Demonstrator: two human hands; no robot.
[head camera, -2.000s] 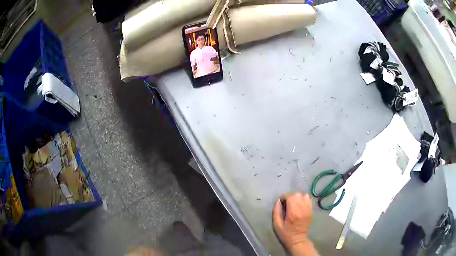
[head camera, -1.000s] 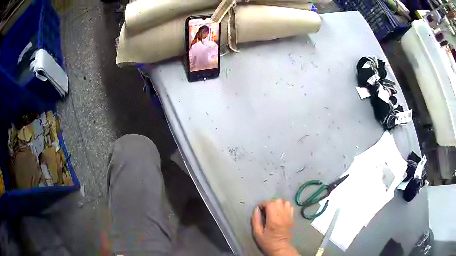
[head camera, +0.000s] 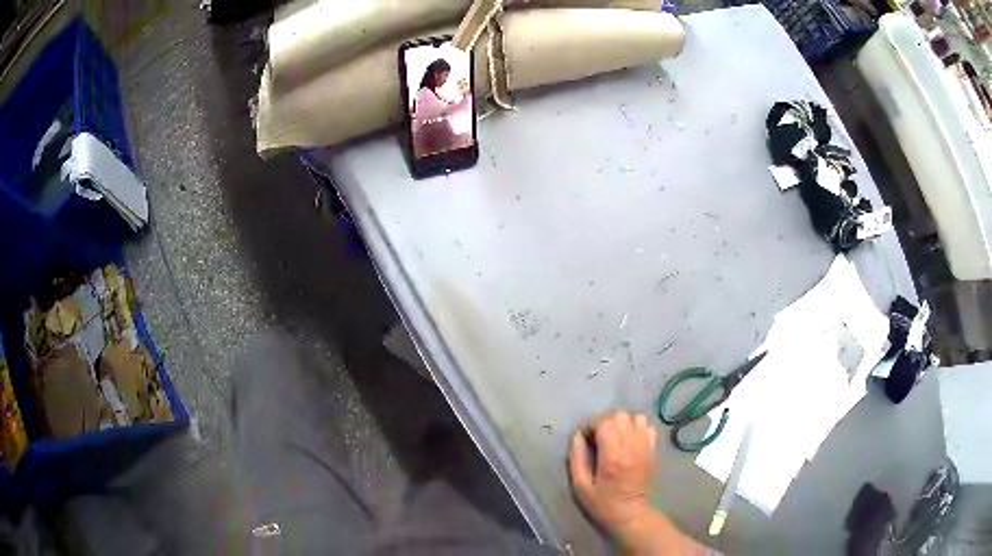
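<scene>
My right hand (head camera: 616, 465) rests on the grey table (head camera: 522, 261) near its front edge, knuckles up and fingers curled. Nothing shows in it, though the palm is hidden. My left hand is not in view. Just right of my right hand lie scissors (head camera: 687, 406) with green loop handles, their dark blades over white paper sheets (head camera: 800, 380). A thin pale strip (head camera: 734, 478) lies at the paper's lower left edge.
A phone (head camera: 441, 109) leans on beige rolls (head camera: 587, 49) at the back. Black bundles with white tags (head camera: 818, 185) lie along the far right edge. Dark scraps (head camera: 870, 516) lie bottom right. Blue crates (head camera: 103, 440) with scraps stand on the floor at left.
The view has shifted slightly. My right hand stays curled on the table beside the scissors. The phone's picture has changed. My leg, clear a second ago, is now blurred.
</scene>
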